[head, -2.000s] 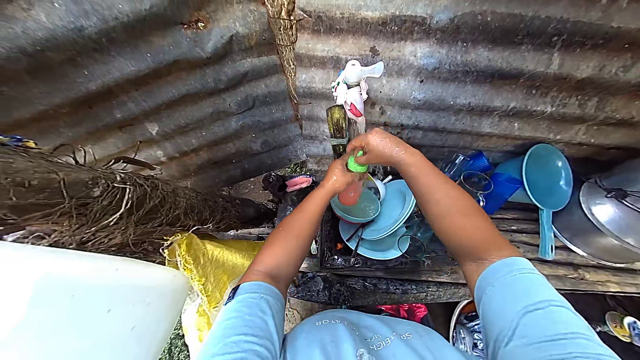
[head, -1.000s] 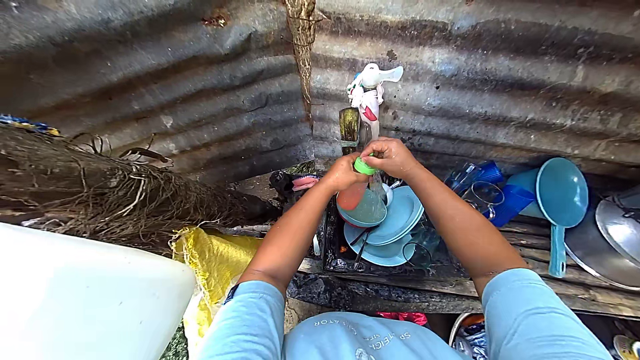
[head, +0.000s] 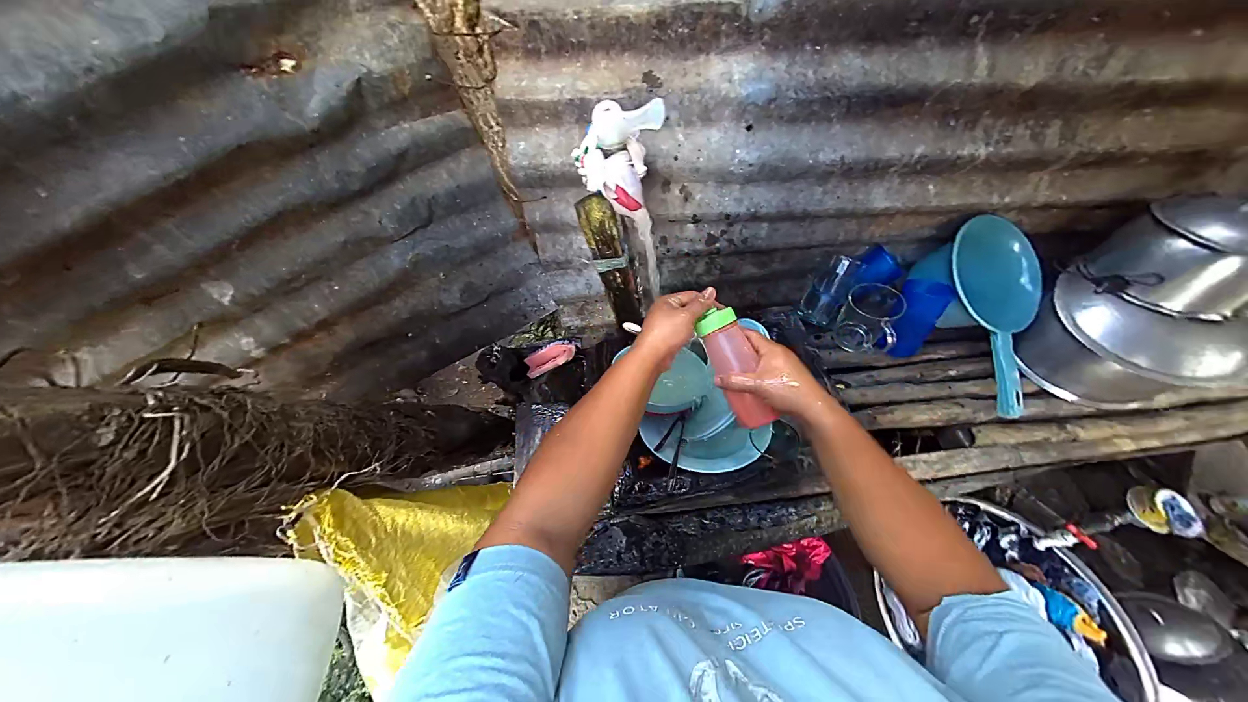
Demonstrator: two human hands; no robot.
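A pink plastic bottle with a green collar [head: 743,378] is tilted over the dishes, its body gripped by my right hand [head: 775,375]. My left hand [head: 675,324] is at the bottle's green top, fingers bent against it; whether they grip it is unclear. Water runs from a white tap [head: 616,127] wrapped in cloth, falling just behind my left hand. Below my hands lie a light blue bowl [head: 678,382] and light blue plates [head: 717,453], partly hidden by the bottle and my hands. Dark utensil handles [head: 673,439] rest across them.
Right of the dishes, a glass mug [head: 868,317], blue cups [head: 918,314], a blue dipper [head: 996,273] and metal pots [head: 1150,312] stand on a slatted wooden bench [head: 936,400]. A yellow sack [head: 409,536] and white container [head: 166,624] are at lower left. Corrugated metal walls [head: 877,97] enclose the back.
My right hand has moved from the bottle's green top to its body. The bottle now tilts with its base toward the lower right; before, it hung below both hands over the bowl.
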